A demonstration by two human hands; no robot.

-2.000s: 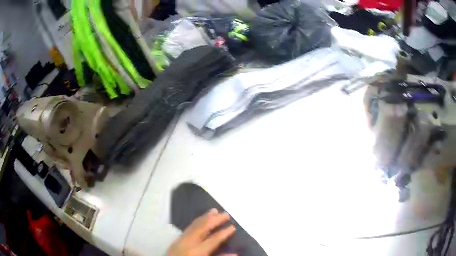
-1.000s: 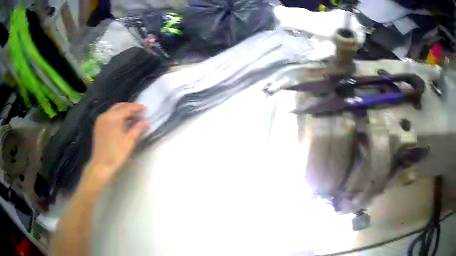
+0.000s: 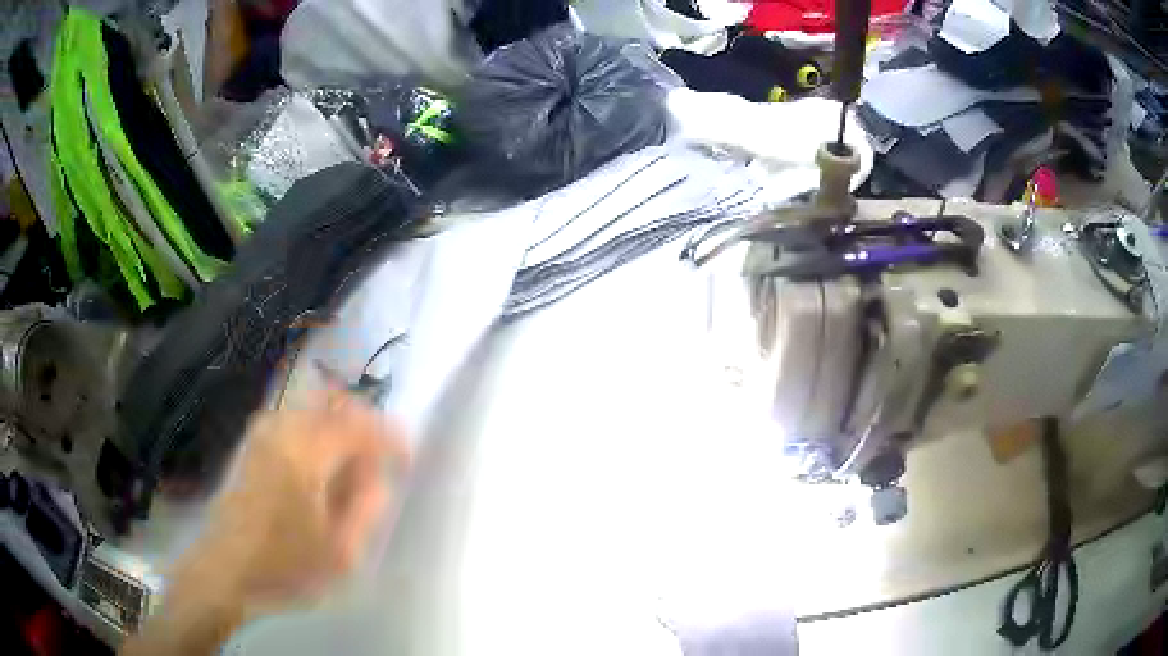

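My left hand, bare and blurred, is at the lower left. Its fingers are closed on the near end of a light grey panel, which is raised off the pale stack. The dark grey stack lies beyond and left of the hand. The cream sewing machine head stands at the right; glare hides its needle area. A grey piece lies at the bottom edge, partly cut off. My right hand is out of the picture.
Snips lie on top of the machine head. Black shears lie on the right. A second machine stands at the far left. A black plastic bag and neon green strips are at the back.
My left hand has come from the dark piece at the table front to the pale stack, and now pulls a light grey panel towards me. The view has turned right.
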